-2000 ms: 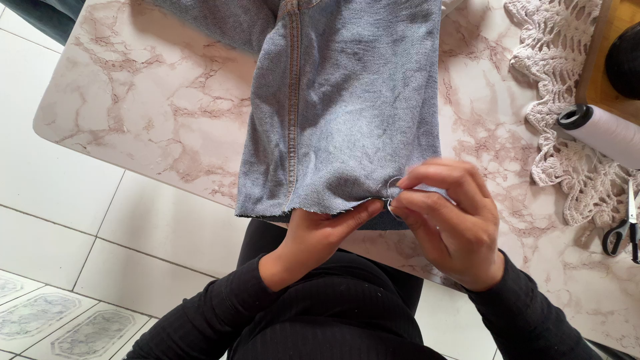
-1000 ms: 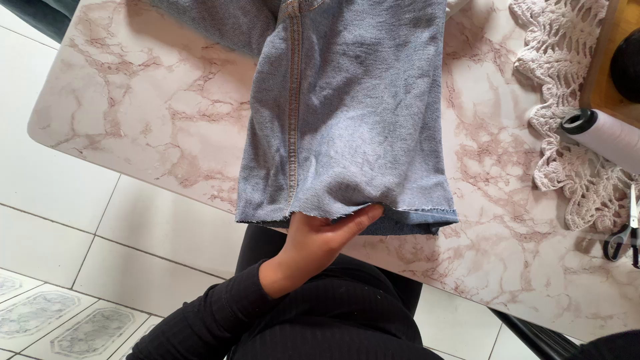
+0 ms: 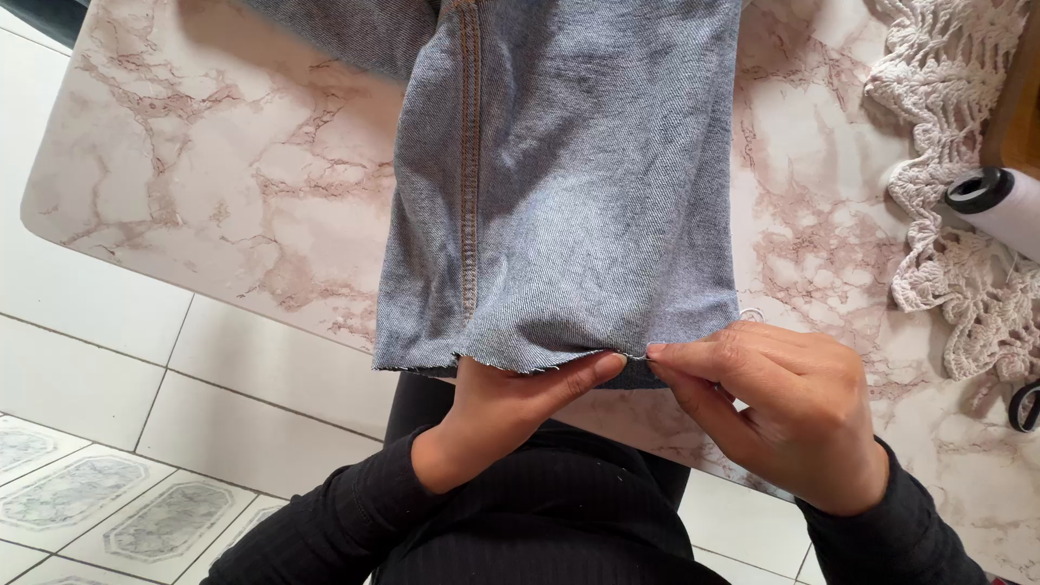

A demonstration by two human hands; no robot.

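A light blue denim trouser leg [image 3: 569, 187] lies over the table, its raw, frayed edge toward me. My left hand [image 3: 512, 402] grips that edge, with its fingers inside the leg opening, hidden, and its thumb on the outside. Just right of the thumb, the fingertips of my right hand [image 3: 764, 398] pinch something thin and pale at the edge, a needle or thread; which one I cannot tell. A loop of white thread [image 3: 752, 314] shows above the right knuckles. A double line of brown stitching runs down the left part of the leg.
A marbled table [image 3: 203, 187] carries the denim. At the right lie a white crocheted cloth [image 3: 934, 195], a cone of white thread [image 3: 1007, 207] and a partly visible black scissors handle [image 3: 1024, 406]. A brown wooden object [image 3: 1020, 106] is at the right edge. Tiled floor shows beyond the table.
My right hand was at the edge two seconds ago, out of view one second ago, and is back at the denim edge now. My left hand has kept its hold.
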